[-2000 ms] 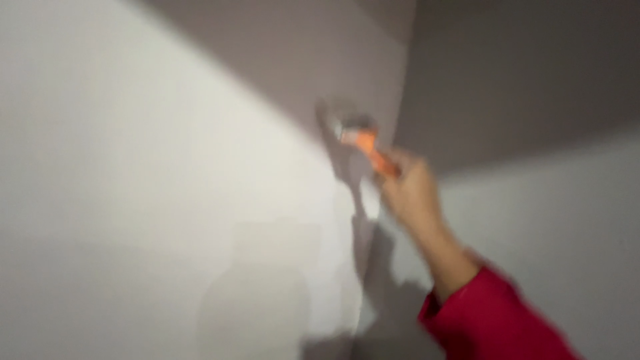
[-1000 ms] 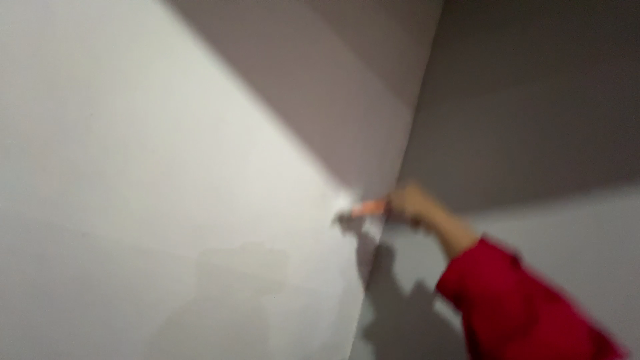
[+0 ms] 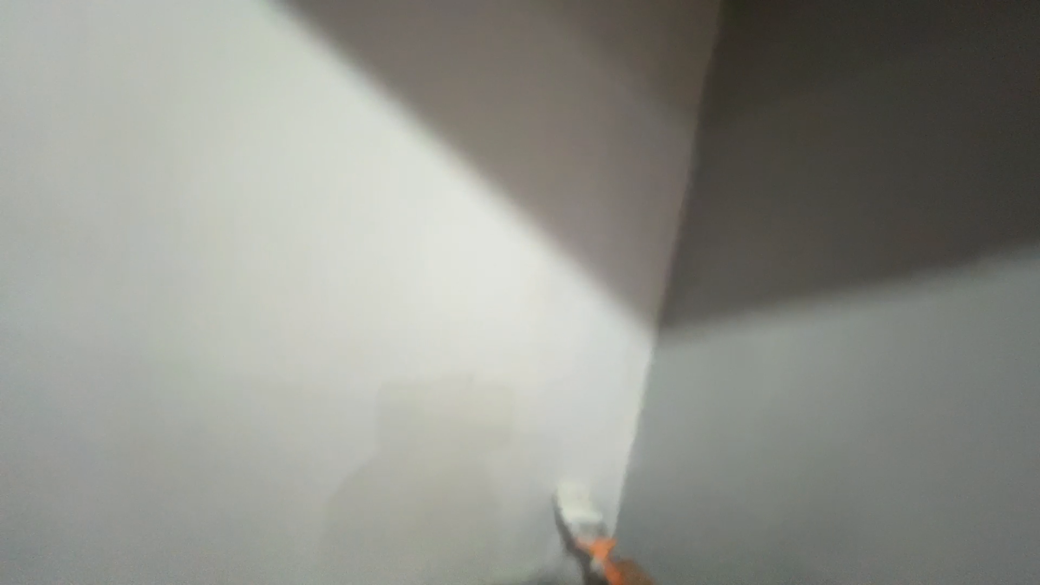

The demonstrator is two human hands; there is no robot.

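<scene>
A paintbrush [image 3: 578,508] with an orange handle and pale bristles is at the bottom edge of the head view, just left of the corner between two walls. My right hand [image 3: 632,571] grips its handle; only a small, blurred part of the hand shows. The bristles point up and lie at or close to the left wall [image 3: 366,268], and whether they touch it cannot be told. A dark shadow runs along the brush's left side. My left hand is out of view.
The grey right wall [image 3: 853,439] meets the white left wall along a steep, slightly slanting corner line. Broad dark shadow covers the upper part of both walls. A faint shadow of a head and shoulders falls on the lower left wall.
My right hand and the paintbrush have moved down along the corner to the bottom edge of the view. The red sleeve seen earlier is out of view.
</scene>
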